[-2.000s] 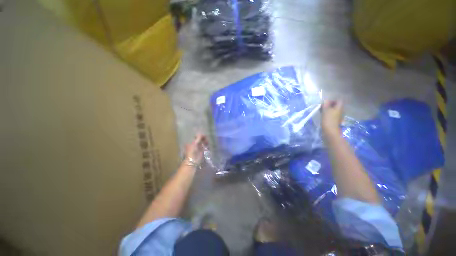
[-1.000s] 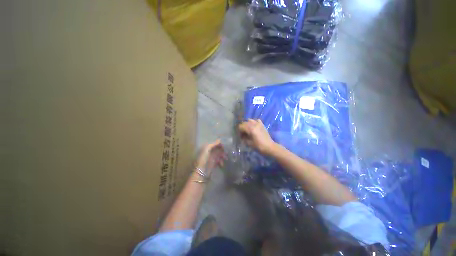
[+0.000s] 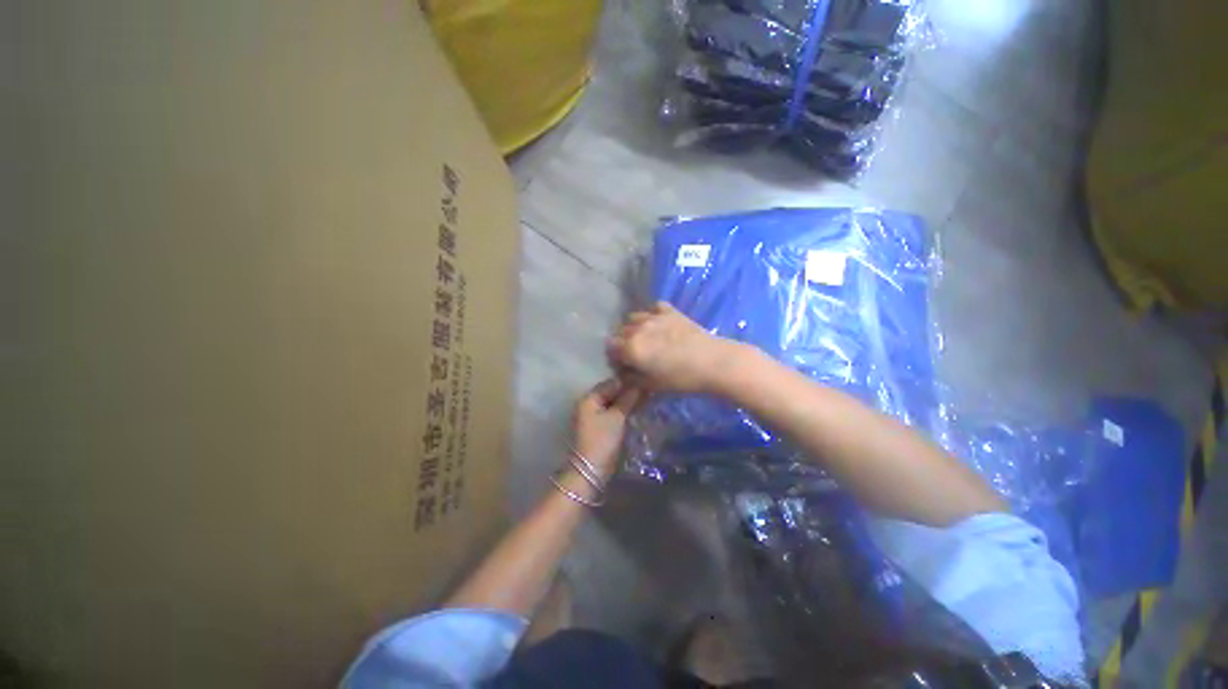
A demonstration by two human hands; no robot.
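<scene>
A stack of blue polybagged garments (image 3: 808,303) lies on the floor in front of me, inside a glinting clear outer bag, with two white stickers on top. My right hand (image 3: 663,353) reaches across the stack to its left edge, fingers closed on the clear film. My left hand (image 3: 602,420) is just below it, fingertips pinched together and meeting the right hand. The film between the fingers is too small to see clearly.
A large brown carton (image 3: 269,323) with dark print fills the left. A tied dark bundle (image 3: 795,67) lies beyond the stack. Yellow sacks stand top left (image 3: 523,61) and right (image 3: 1161,162). More blue bagged garments (image 3: 1131,498) lie at lower right, beside black-and-yellow tape (image 3: 1196,451).
My right hand has moved from the bag's right side across to its left edge. My left hand has moved up and right to meet it. The view has shifted.
</scene>
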